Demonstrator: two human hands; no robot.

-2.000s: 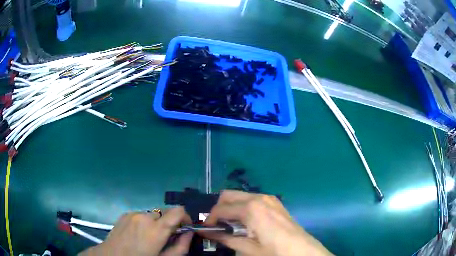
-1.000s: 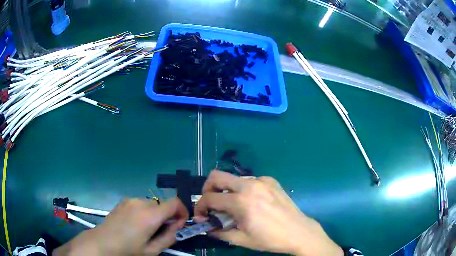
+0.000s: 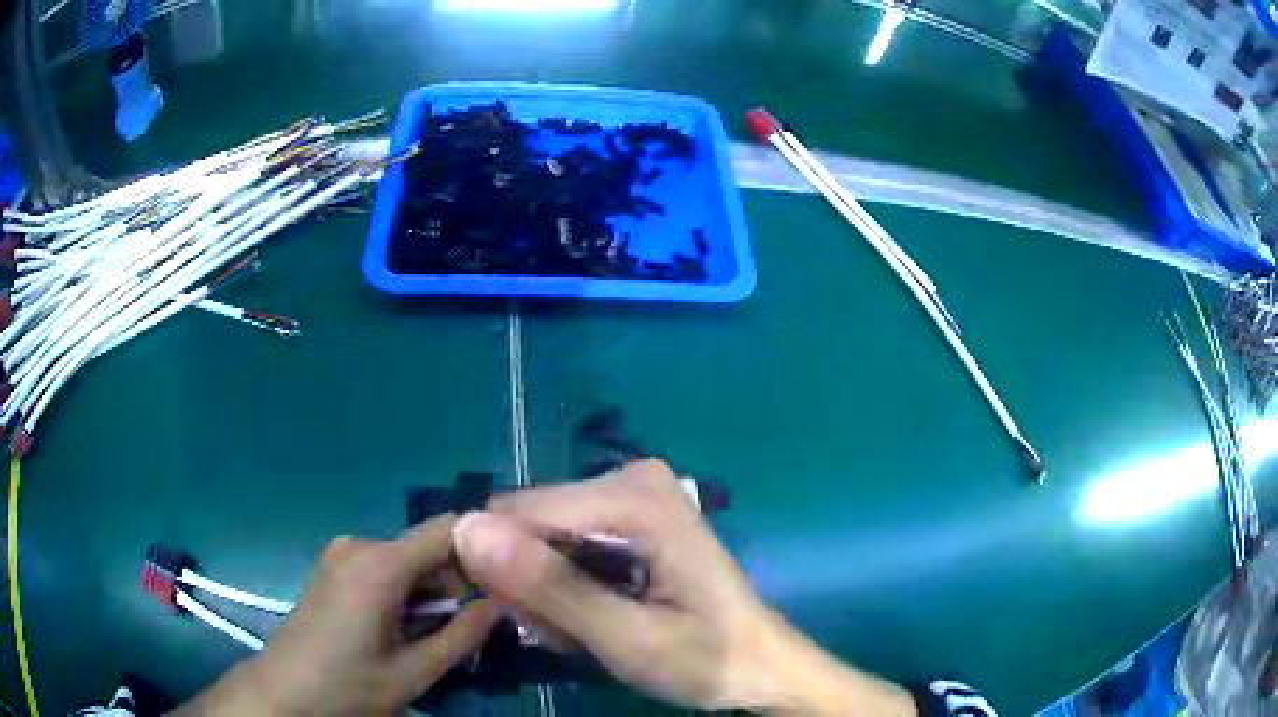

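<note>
My left hand [image 3: 367,616] is closed on the core end of a white cable [image 3: 231,588] at the bottom centre. The cable's red connector [image 3: 163,577] lies to the left of it. My right hand [image 3: 617,581] meets the left fingertips and holds a slim hand tool with a dark grip [image 3: 606,563]; its tip is hidden by the fingers. Both hands are over the black taped fixture [image 3: 456,496], mostly covered by them. Whether a housing is between the fingertips cannot be seen.
A blue tray [image 3: 743,259] of black housings stands ahead. A pile of white cables [image 3: 154,259] fans out at the left. White cables [image 3: 897,266] lie diagonally right of the tray. Thin wires [image 3: 1219,434] lie far right. Loose black housings [image 3: 603,434] lie beyond my hands.
The view has shifted. The tool, earlier pointing across toward my left hand, has turned in my right hand and is now mostly covered by the fingers. My fingertips have come together.
</note>
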